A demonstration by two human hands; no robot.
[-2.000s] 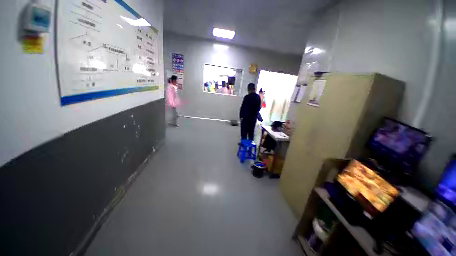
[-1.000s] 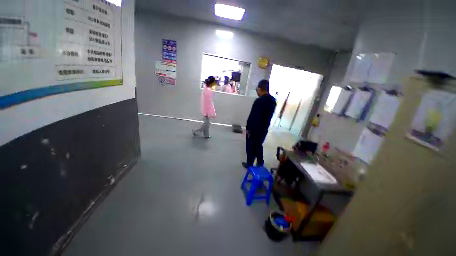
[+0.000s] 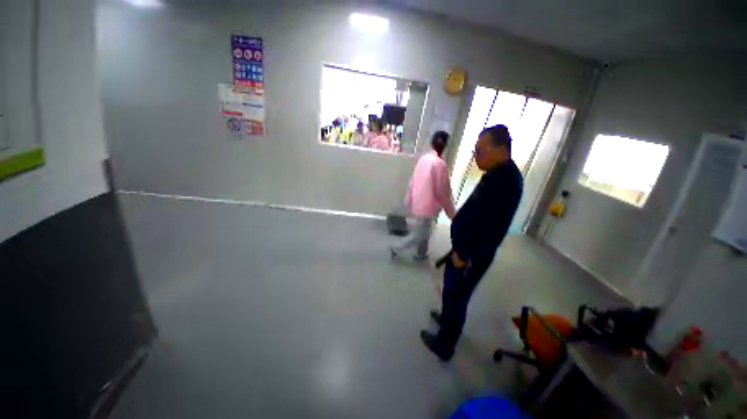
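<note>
Neither of my hands is in the picture, and nothing held shows. Nearest in front of me, a blue stool (image 3: 490,407) is cut off by the bottom edge. To its right stands a desk (image 3: 618,385) with dark and red items on it, blurred. An orange chair (image 3: 544,337) stands at the desk's far end.
A person in dark clothes (image 3: 483,229) stands ahead, right of centre. A person in pink (image 3: 427,190) is behind, near the bright glass doorway (image 3: 514,147). A wall corner (image 3: 65,270) is close on the left. A dark box (image 3: 396,225) lies by the back wall.
The view has moved forward past the cabinet and screens. The two people appear larger. The person in pink has walked right towards the doorway. The blue stool has slid to the bottom edge.
</note>
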